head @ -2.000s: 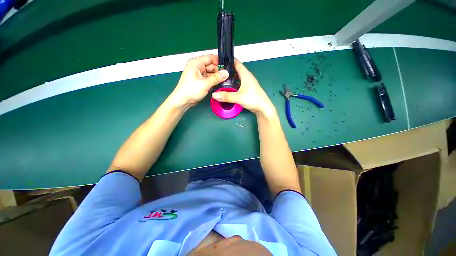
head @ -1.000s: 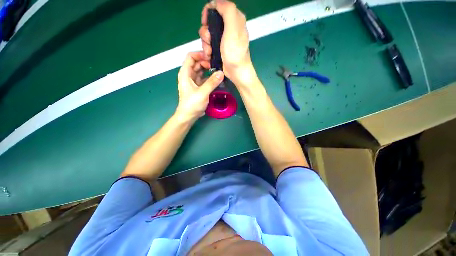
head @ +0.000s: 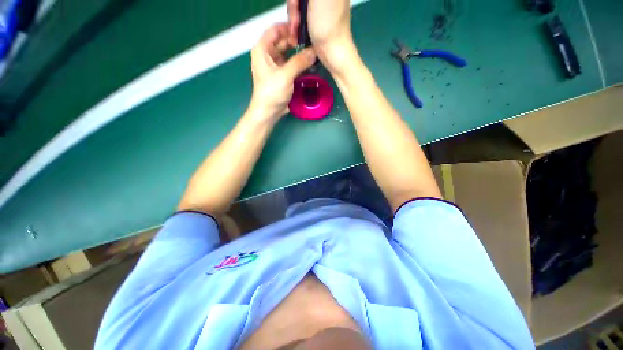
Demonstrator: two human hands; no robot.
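The hair dryer body (head: 311, 100) shows end-on as a bright pink ring, low between my hands over the green bench. My left hand (head: 274, 68) holds its neck, thumb and fingers close to the joint with the handle. My right hand (head: 329, 24) is wrapped round the black handle shell (head: 303, 27), which points away from me. The top of this hand and the far end of the shell are cut off by the upper edge. The wires at the joint are mostly hidden by my fingers.
Cutters with blue grips (head: 427, 63) lie open to the right, near black trimmings (head: 440, 26). A spare handle shell (head: 563, 46) lies at far right, with part of another above. An open carton (head: 483, 225) of black parts stands below right. A white rail (head: 147, 89) crosses at left.
My right hand has moved from the body's neck up onto the handle shell. My left hand stays at the neck. The view has shifted, so the bench things sit higher and the far shell is partly cut off.
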